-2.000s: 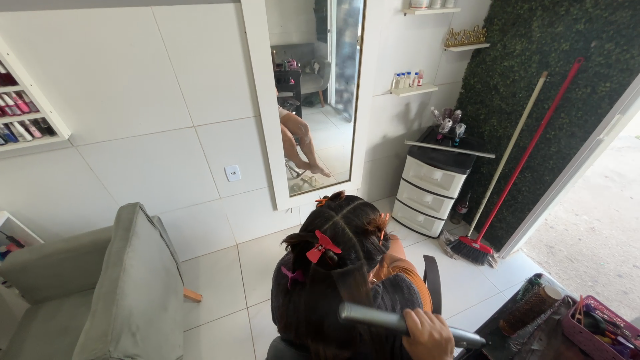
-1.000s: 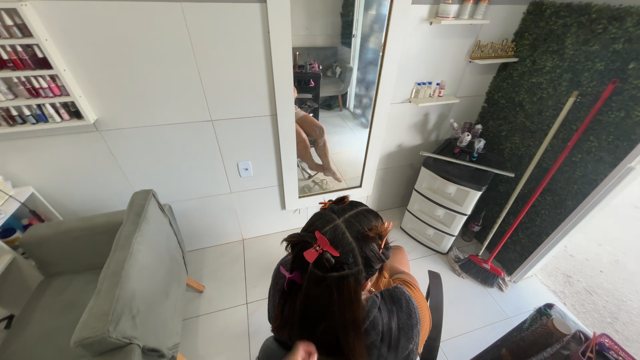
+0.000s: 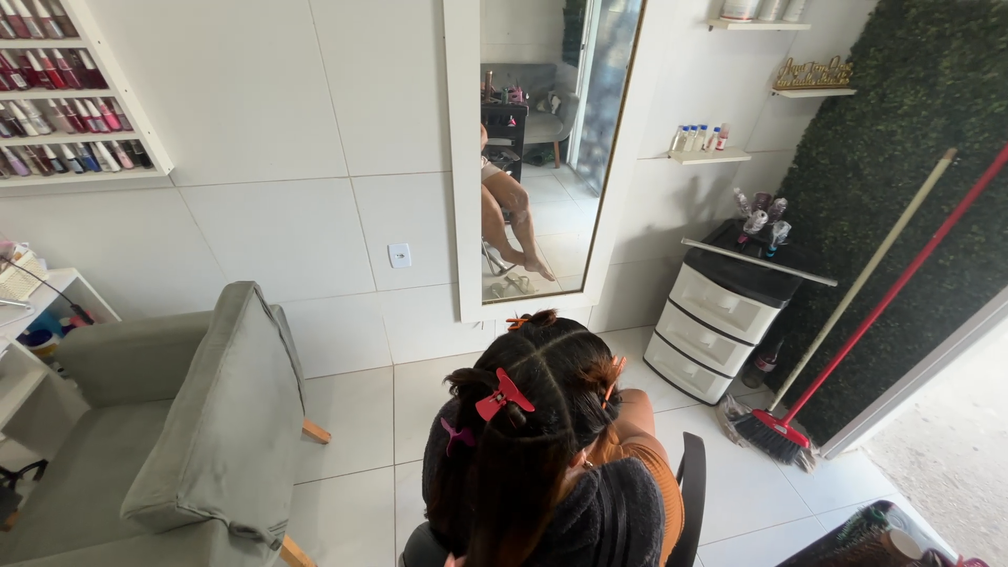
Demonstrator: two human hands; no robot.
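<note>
A seated person's dark hair [image 3: 504, 472] is parted into sections. A red claw clip [image 3: 504, 395] holds the upper left section, a purple clip [image 3: 457, 435] sits lower left, and an orange clip [image 3: 614, 379] is on the right. Another orange clip [image 3: 517, 323] shows at the front. Long hair hangs loose at the back, and a black towel [image 3: 614, 516] covers the shoulders. Only a bit of a finger, seemingly of my left hand [image 3: 454, 561], shows at the bottom edge beside the hair; its grip is hidden. My right hand is out of view.
A grey armchair [image 3: 197, 441] stands at the left, a framed mirror [image 3: 465, 197] ahead. To the right are a drawer unit [image 3: 705, 335], a red broom [image 3: 780, 429] and a mop [image 3: 736, 421]. Round hairbrushes [image 3: 866, 531] lie on a dark surface at the lower right.
Two seconds ago a hand held a grey wand-like tool at the hair's right side; hand and tool are now out of view. The fingers seen low one second ago have nearly left the frame.
</note>
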